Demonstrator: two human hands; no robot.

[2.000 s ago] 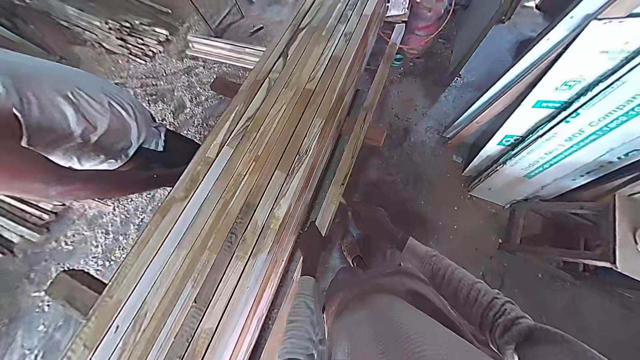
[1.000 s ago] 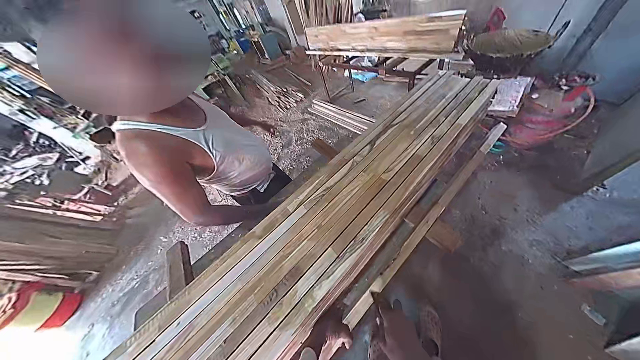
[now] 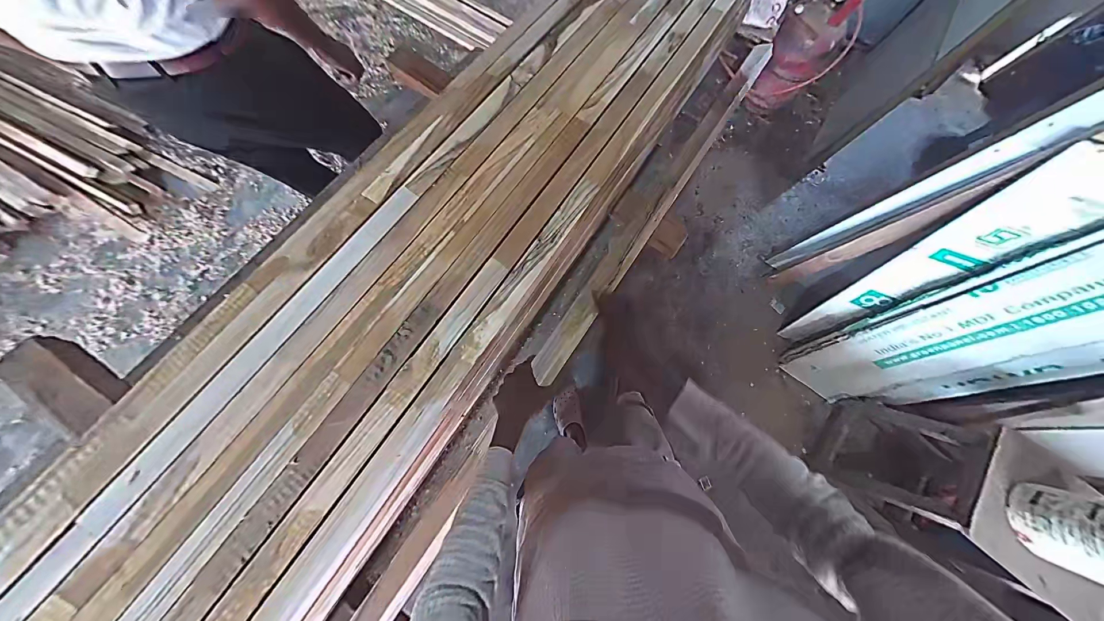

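A bank of long wooden strips (image 3: 448, 285), laid edge to edge, runs diagonally across the head view. Along its right side lies a narrower loose wooden strip (image 3: 668, 185), slanting the same way. My left hand (image 3: 520, 398) is at the near end of this strip, against the side of the bank; its fingers are dark and hard to make out. Blurred, my right hand (image 3: 634, 332) is at the strip's right edge, a little farther along. Whether either hand grips the strip cannot be told.
A co-worker in dark trousers (image 3: 250, 103) stands across the bank. Printed boards (image 3: 949, 302) lean at the right, above a wooden stool-like frame (image 3: 897, 457). A timber support (image 3: 60, 388) juts out at left, near stacked strips (image 3: 78, 147). A red object (image 3: 798, 52) stands at the far end.
The view has swung down and right since one second ago. The co-worker, bent over the bank's far side then, now appears more upright, with a hand off the bank.
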